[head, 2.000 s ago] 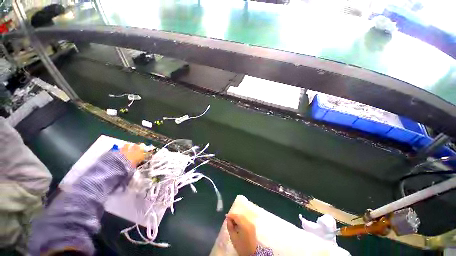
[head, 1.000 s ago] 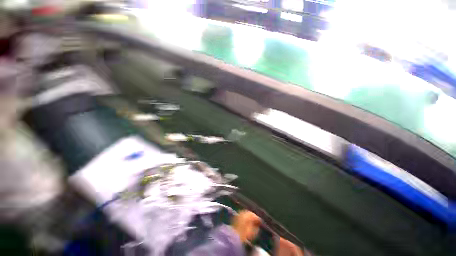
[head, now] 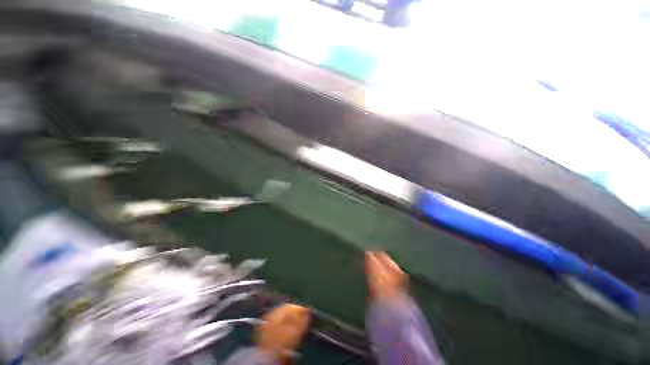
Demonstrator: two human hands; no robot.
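The view is badly blurred. A pile of thin white cords (head: 167, 303) lies at the lower left, with yellow-green bits in it, on a white sheet (head: 25, 260). A small blue object (head: 53, 254) lies on the sheet. My left hand (head: 284, 328) is just right of the pile, near the belt's near edge, with its fingers curled. My right hand (head: 387, 274) is over the dark green belt, its arm stretched forward. Blur hides whether either hand holds anything. White adapter parts with cords (head: 221, 204) lie on the belt beyond the pile.
A long dark rail (head: 342, 103) crosses above the belt (head: 299, 246). Under it are a white tray block (head: 356, 171) and a blue bin (head: 492, 228). More white parts (head: 85, 172) are on the belt at left. A bright green surface lies beyond the rail.
The camera view has swung, shifting the scene left since one second ago. My right hand has gone from the cushion two seconds ago to over the belt. My left hand has left the cord pile.
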